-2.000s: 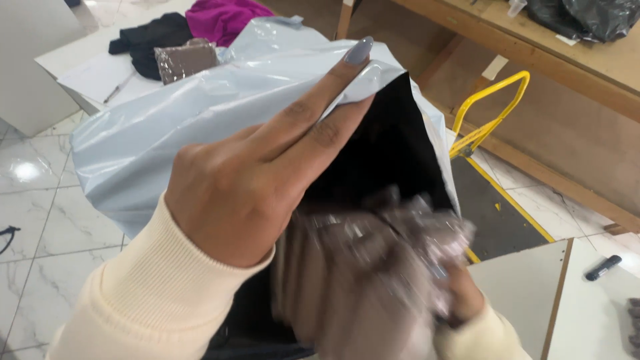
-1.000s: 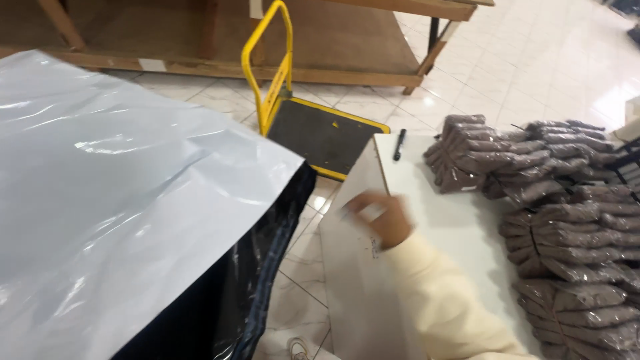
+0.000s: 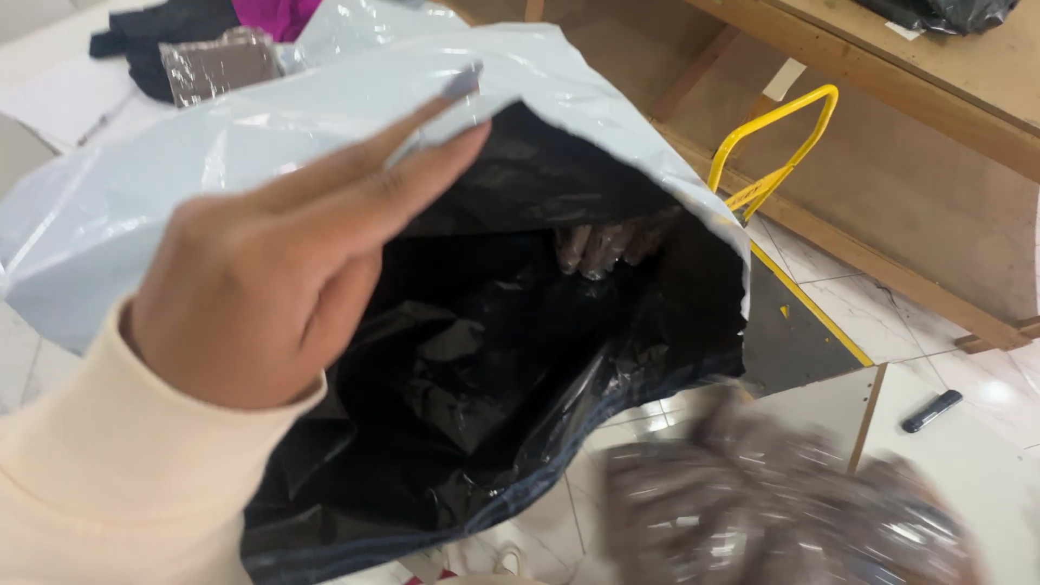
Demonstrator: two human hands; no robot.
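Note:
A large plastic mailing bag (image 3: pixel 244 138), white outside and black inside, gapes toward me. My left hand (image 3: pixel 268 276) holds its upper rim pinched between the fingers. Deep in the bag, a few brown plastic-wrapped packets (image 3: pixel 605 248) show. At the lower right, outside the bag's mouth, is a blurred bundle of brown garments in clear plastic (image 3: pixel 780 504). My right hand (image 3: pixel 934 504) is mostly hidden behind this bundle, gripping it at its right side.
Beyond the bag stands a platform trolley with a yellow handle (image 3: pixel 776 130), beside a wooden shelf unit (image 3: pixel 918 203). A white table (image 3: pixel 967 479) at right bears a black pen-like object (image 3: pixel 932 411). Back left lie dark cloth (image 3: pixel 142 49), magenta cloth (image 3: pixel 280 12) and a wrapped brown packet (image 3: pixel 221 67).
One second ago my right hand was above the white table with no bundle in it; now it holds a brown bundle near the bag's mouth. The view has swung left.

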